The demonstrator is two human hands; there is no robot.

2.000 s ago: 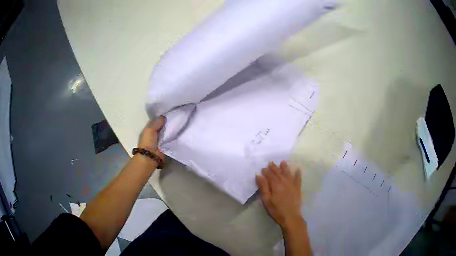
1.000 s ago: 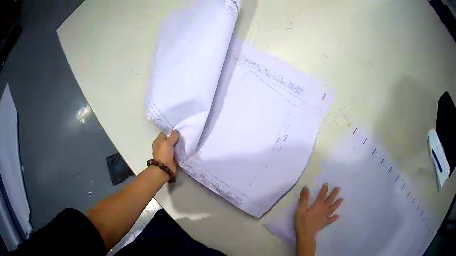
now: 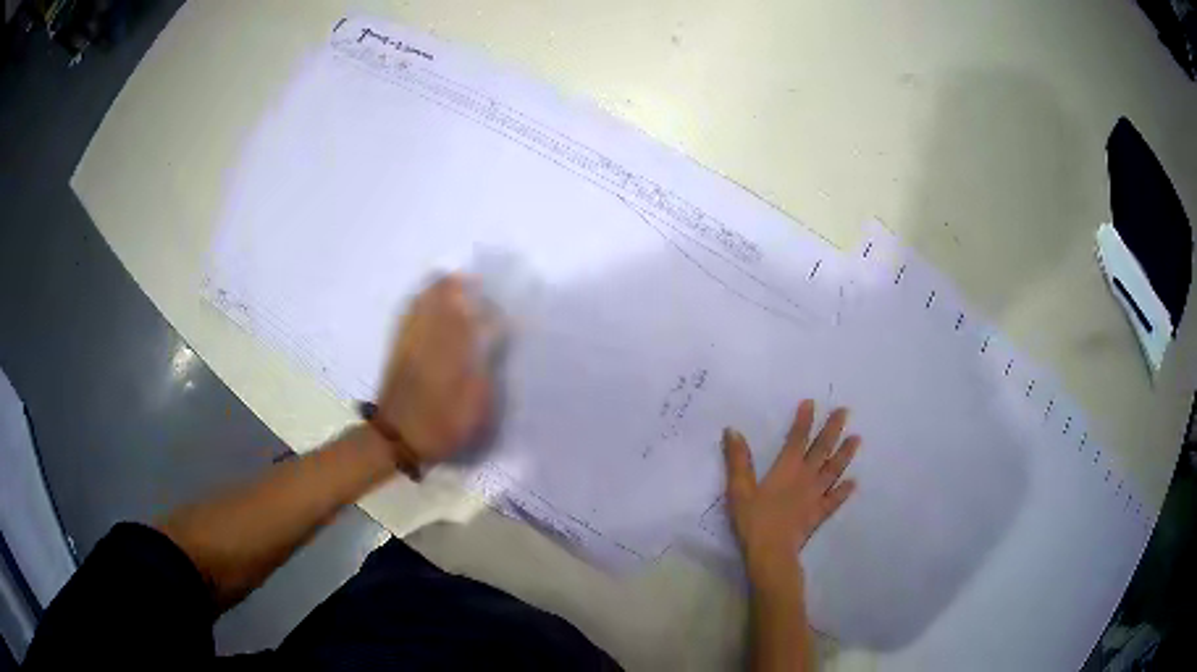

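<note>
A large white plotted pattern sheet point(image 3: 591, 289) lies spread across the table, with thin outlines and small text along its edges. Its right end meets a second plotted sheet point(image 3: 971, 525) with a row of short black ticks along its upper edge. My left hand point(image 3: 440, 368) is blurred over the middle of the first sheet; I cannot tell whether its fingers hold anything. My right hand point(image 3: 788, 492) rests palm down with fingers spread near where the two sheets meet, holding nothing.
The cream worktable point(image 3: 788, 79) has a curved-looking edge at the left. A black piece point(image 3: 1150, 210) and a white piece with a dark slot point(image 3: 1132, 299) lie at the far right. White paper point(image 3: 33, 505) is on the grey floor at the left.
The folded-over part of the first sheet is now laid out flat to the left. My left hand has left the sheet's near edge and moved over its middle. My right hand has shifted slightly left.
</note>
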